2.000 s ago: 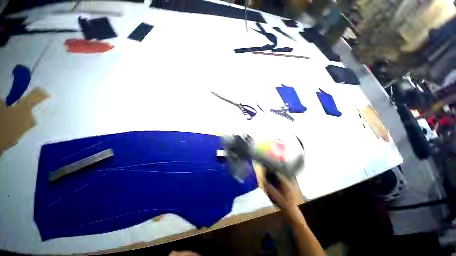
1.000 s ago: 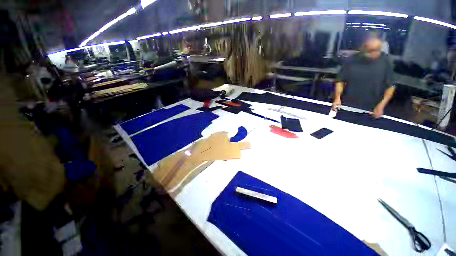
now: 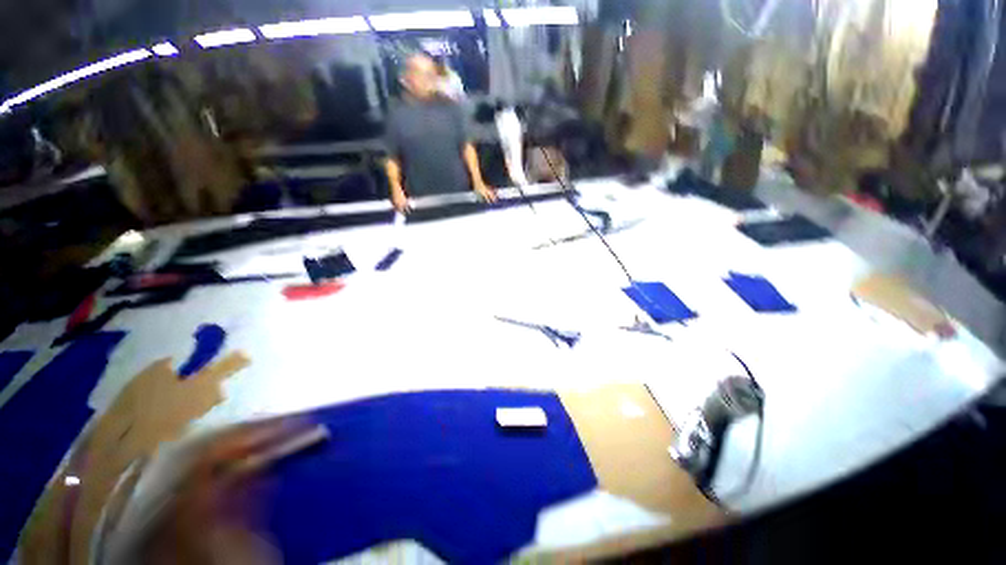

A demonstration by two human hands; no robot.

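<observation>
The blue fabric lay lies at the near edge of the table. A blurred hand, by its side my left hand, is at its left end, over or against the long grey cloth weight; blur hides whether the fingers grip it. My right hand is not in view. The short pale cloth weight lies on the lay's right part. The electric cutter stands right of the lay, by a tan sheet, with no hand on it. Shears lie beyond the lay.
Two small blue pieces and a spring clamp lie at mid-right. Tan sheets, a blue crescent and more blue cloth lie left. A red piece lies farther back. A person stands across the table.
The view has swung left, then back right. The cutter, under my right hand two seconds ago, now stands unheld farther right. My left hand has come in over the lay's left end.
</observation>
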